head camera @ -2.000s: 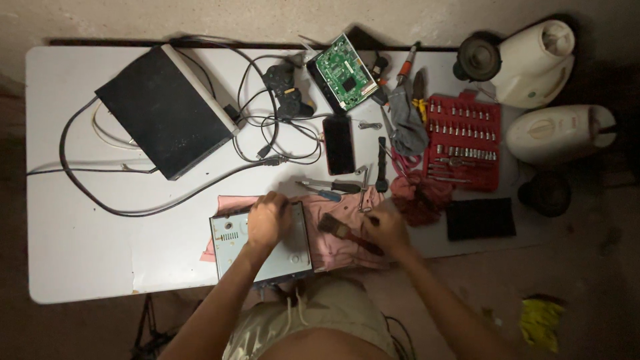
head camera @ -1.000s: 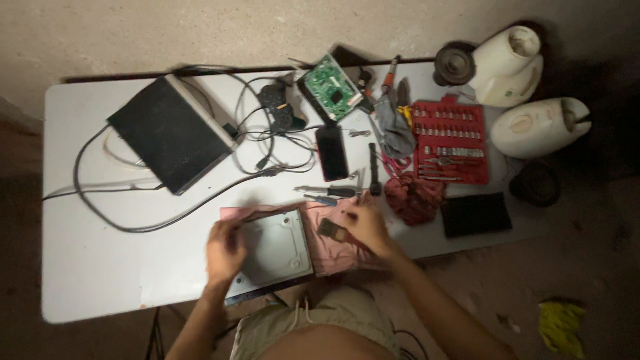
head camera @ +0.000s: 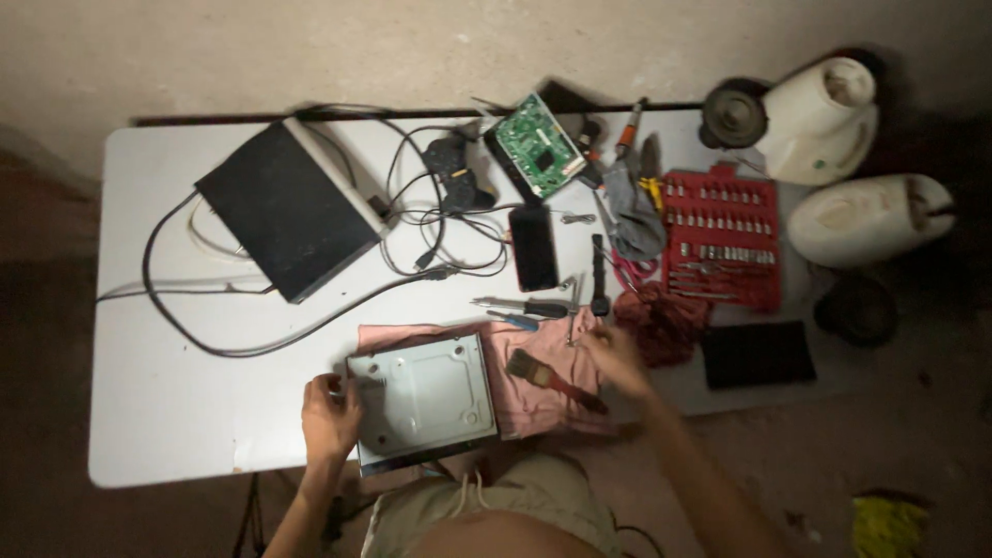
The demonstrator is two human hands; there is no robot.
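Observation:
A metal optical disc drive (head camera: 422, 395) lies on a pink cloth (head camera: 535, 403) near the front edge of the table. My left hand (head camera: 332, 411) is at the drive's left edge, fingers curled; a small shiny thing shows at its fingertips, too small to name. To the right, my right hand (head camera: 612, 353) is over the cloth, its fingertips beside the lower end of a thin metal tool (head camera: 572, 314); whether it grips anything is unclear. A paintbrush with a red handle (head camera: 554, 378) rests between the drive and that hand. Above lie a black-handled screwdriver (head camera: 535, 308) and a blue-handled one (head camera: 515, 319).
A black device case (head camera: 287, 213) and tangled cables stand left, with a game controller (head camera: 457, 178), green circuit board (head camera: 539, 143) and phone (head camera: 535, 248) further right. A red socket set (head camera: 721, 240), dark red cloth (head camera: 663, 322) and white appliance bodies (head camera: 872, 221) occupy the right side.
My left hand has moved from on top of the drive to its left edge. The drive's upper face looks different from two seconds ago. My right hand has come away from the brush.

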